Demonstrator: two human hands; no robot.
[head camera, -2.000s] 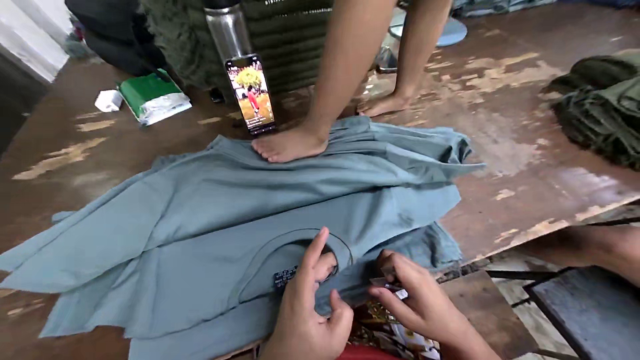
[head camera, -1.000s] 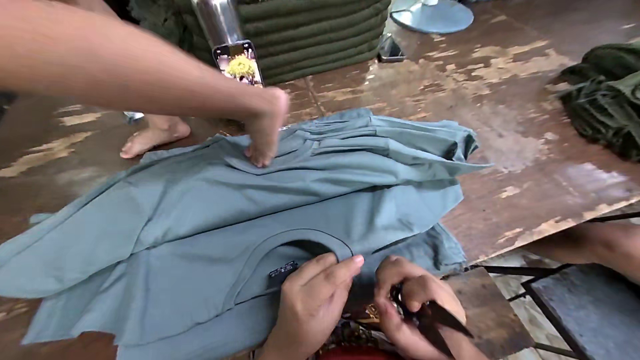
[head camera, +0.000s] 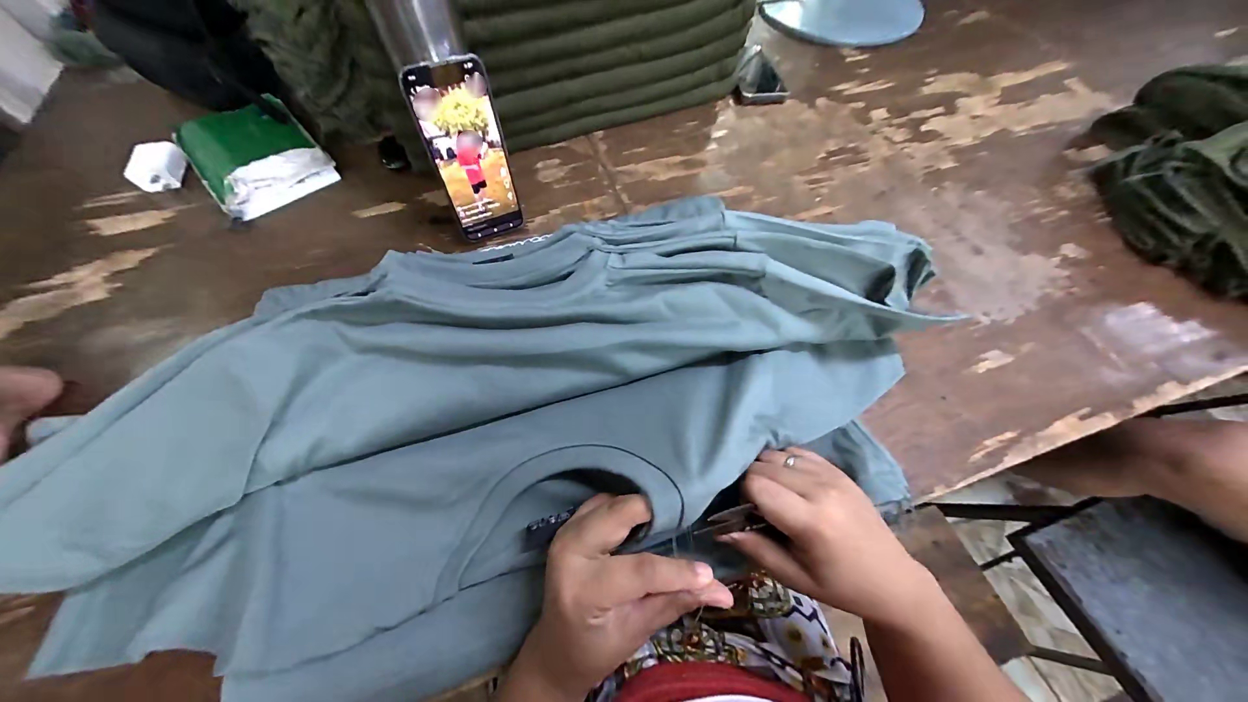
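Note:
Blue-green T-shirts (head camera: 390, 390) lie spread in overlapping layers on the worn wooden table, the nearest with its round neckline toward me. My left hand (head camera: 619, 570) grips that neckline beside the dark neck label (head camera: 548, 527), thumb near the opening and fingers stretched right. Close on its right, my right hand (head camera: 819, 517), with a ring on one finger, holds small dark scissors (head camera: 736, 524), whose blades point left at the collar edge. Thin threads show between the hands. The handles are mostly hidden in the right palm.
A phone (head camera: 468, 146) leans on a metal bottle (head camera: 419, 29) behind the shirts. Dark green folded garments (head camera: 614, 68) are stacked behind; more (head camera: 1185, 175) lie at right. A green-and-white packet (head camera: 255, 161) rests at back left. A person's leg (head camera: 1150, 463) and a dark stool (head camera: 1141, 585) are at right.
The other person's arm and foot have left the middle of the view. My right hand has brought the scissors' blades from pointing down right to the collar, near my left hand.

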